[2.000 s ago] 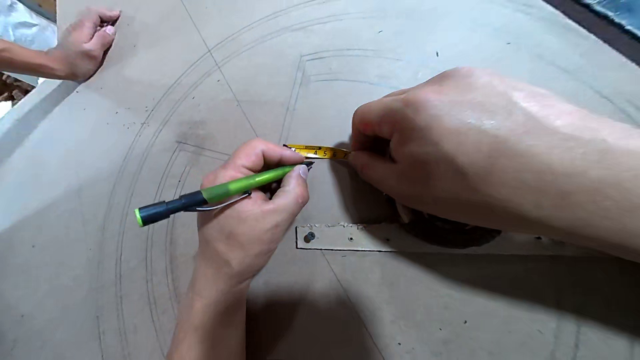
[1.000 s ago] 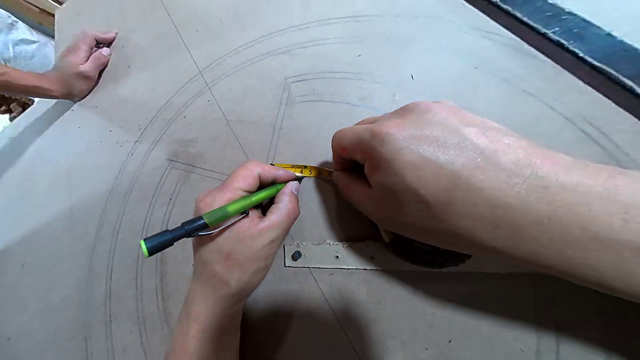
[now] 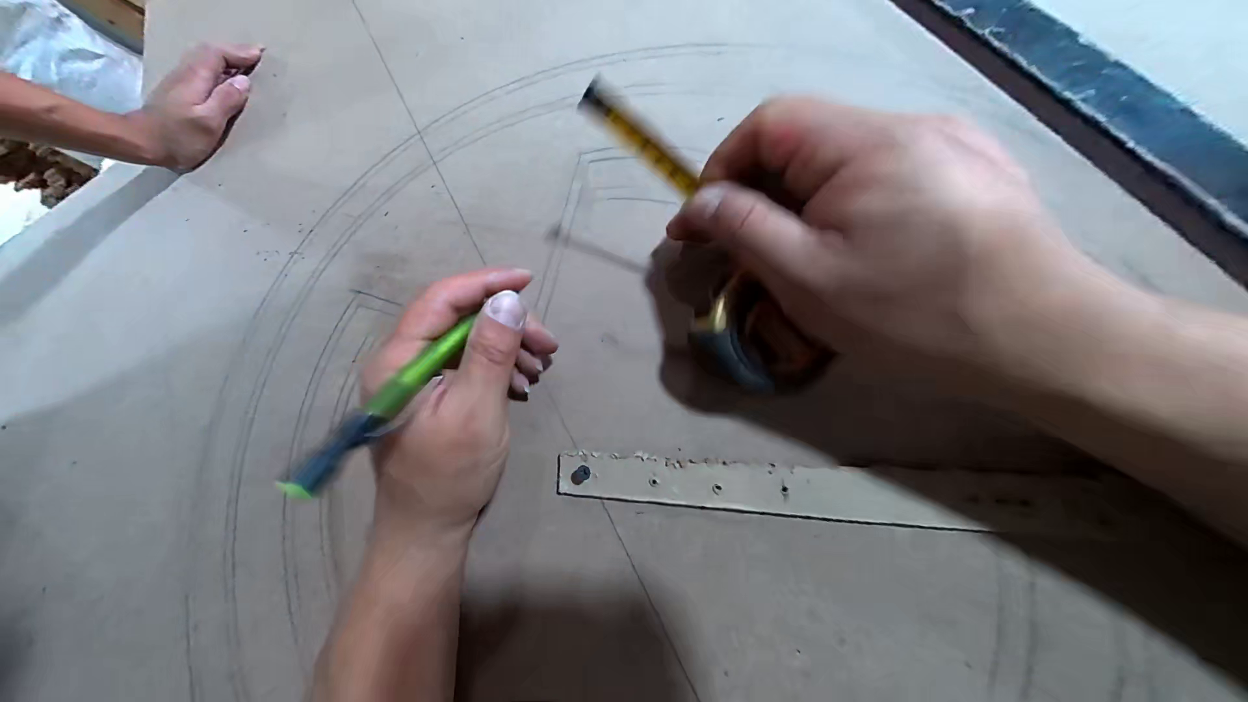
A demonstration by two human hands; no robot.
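Observation:
My left hand (image 3: 444, 390) holds a green and black mechanical pencil (image 3: 409, 380), its tip hidden by the fingers. My right hand (image 3: 858, 205), blurred, is raised over the board and grips a tape measure (image 3: 736, 341); a short length of yellow blade (image 3: 643, 141) sticks out up and to the left between thumb and fingers. Beneath both hands lies a flat grey-brown board (image 3: 760, 604) with pencilled arcs, corner marks and a long straight line. A narrow pale strip (image 3: 877, 497) with several small holes lies on it, a dark screw or pin (image 3: 581, 475) at its left end.
Another person's hand (image 3: 200, 107) rests on the board's upper left edge. Clear plastic sheeting (image 3: 68, 58) and brown rubble (image 3: 44, 168) show beyond that edge. A dark band (image 3: 1102, 88) runs along the upper right, with a pale surface beyond.
The tape's blade, before low against the board by my left fingers, has been lifted away up and to the right by my right hand. My left hand still holds the pencil.

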